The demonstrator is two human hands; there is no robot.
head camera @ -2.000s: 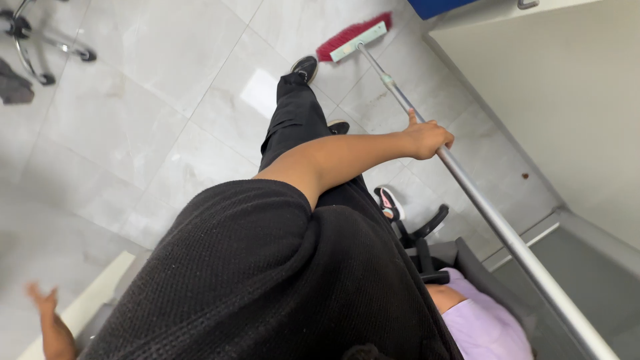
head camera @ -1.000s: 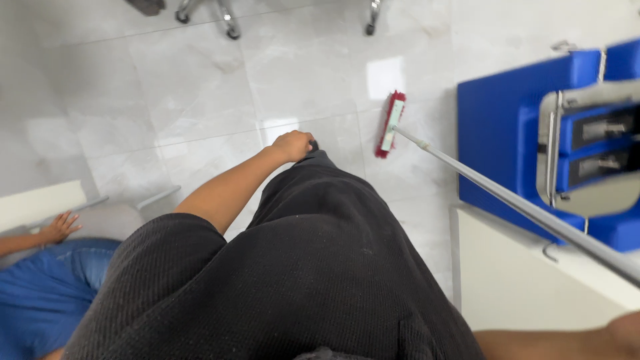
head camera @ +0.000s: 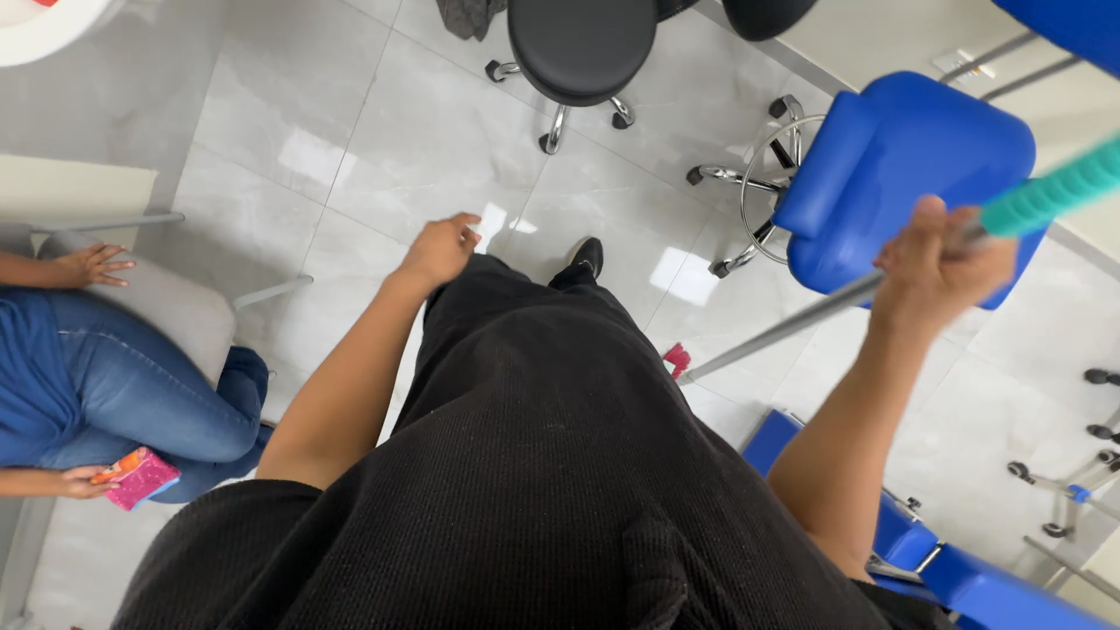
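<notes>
My right hand (head camera: 945, 267) is closed around the grey metal pole (head camera: 787, 328) of a push broom, just below its teal ribbed grip (head camera: 1054, 192). The pole slants down to the floor, where only a bit of the red bristles (head camera: 677, 358) shows beside my black clothing; the rest of the broom head is hidden. My left hand (head camera: 442, 249) hangs in front of my body, fingers loosely bent, with nothing plainly in it. Bright patches that look like light reflections lie on the tiles near its fingertips.
A black stool (head camera: 582, 44) on casters stands ahead, a blue wheeled chair (head camera: 919, 175) at right. More blue padded furniture (head camera: 1006, 586) is at lower right. At left a person in jeans (head camera: 149, 376) sits on a grey chair (head camera: 175, 306), holding a pink packet (head camera: 144, 479).
My left hand was on the broom pole two seconds ago and is off it now. The right hand, at the frame's edge one second ago, now shows on the pole. The view has turned strongly.
</notes>
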